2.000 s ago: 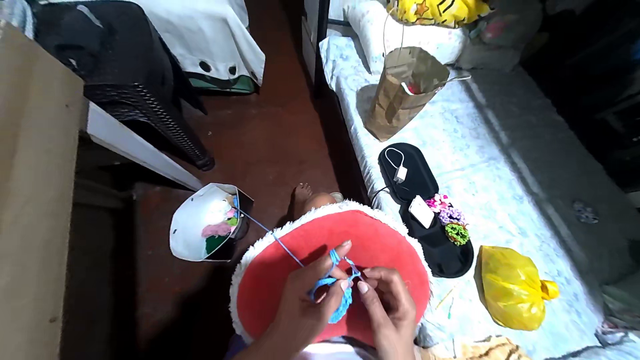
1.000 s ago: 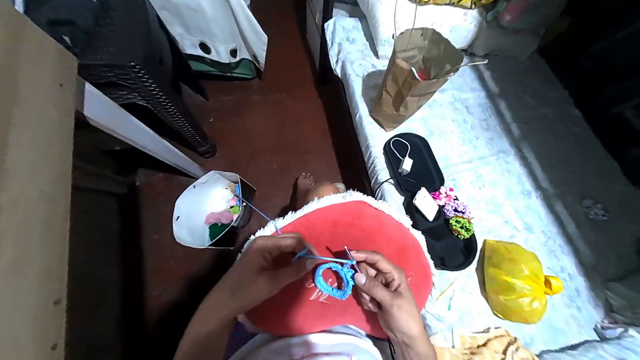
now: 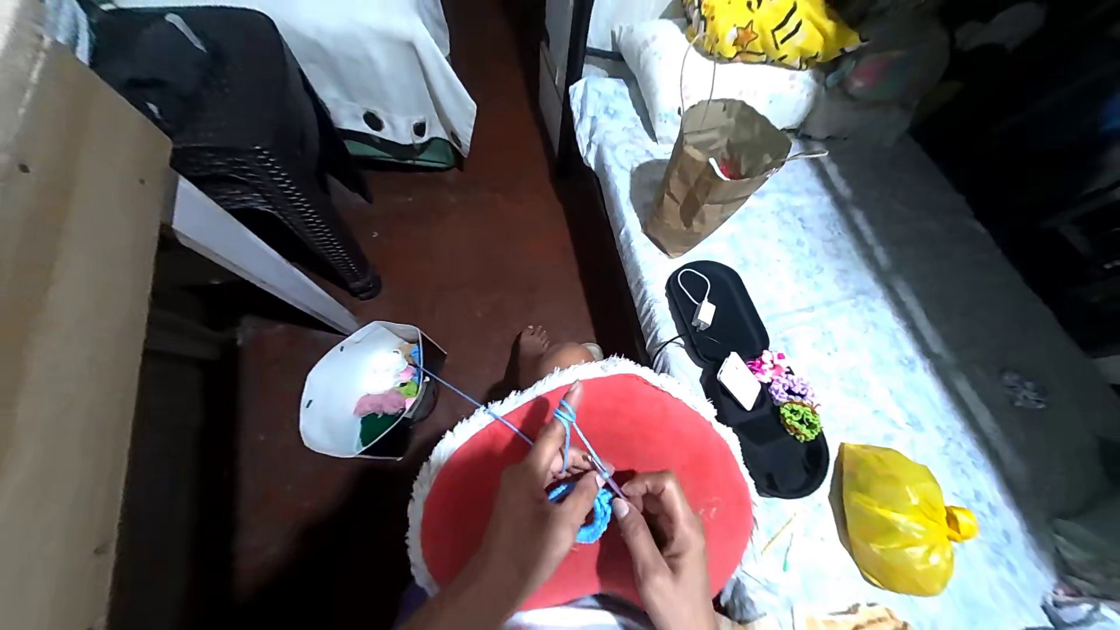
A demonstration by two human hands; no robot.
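My left hand (image 3: 542, 507) pinches a small blue crocheted ring (image 3: 595, 522) at its upper left edge, and blue yarn (image 3: 472, 401) is wrapped around its raised index finger. From that finger the yarn runs to a white container (image 3: 337, 398) at the left, which holds more yarn in several colors. In my right hand (image 3: 661, 534) is a thin crochet hook (image 3: 612, 483), its tip at the top of the ring beside my left fingertips. Both hands are above a round red cushion (image 3: 665, 420) with a fluffy white edge, which lies on my lap.
Right of the cushion, a bed (image 3: 822, 289) bears an open black case (image 3: 770, 451), crocheted flowers (image 3: 792, 389), a yellow plastic bag (image 3: 897, 516) and a brown paper bag (image 3: 709, 188). A black plastic stool (image 3: 262, 166) and a wooden board (image 3: 70, 350) are at the left.
My left hand has come back against the ring with its index finger raised; a second ago it was left of the ring, drawing the yarn sideways. The ring is now partly covered by my fingers.
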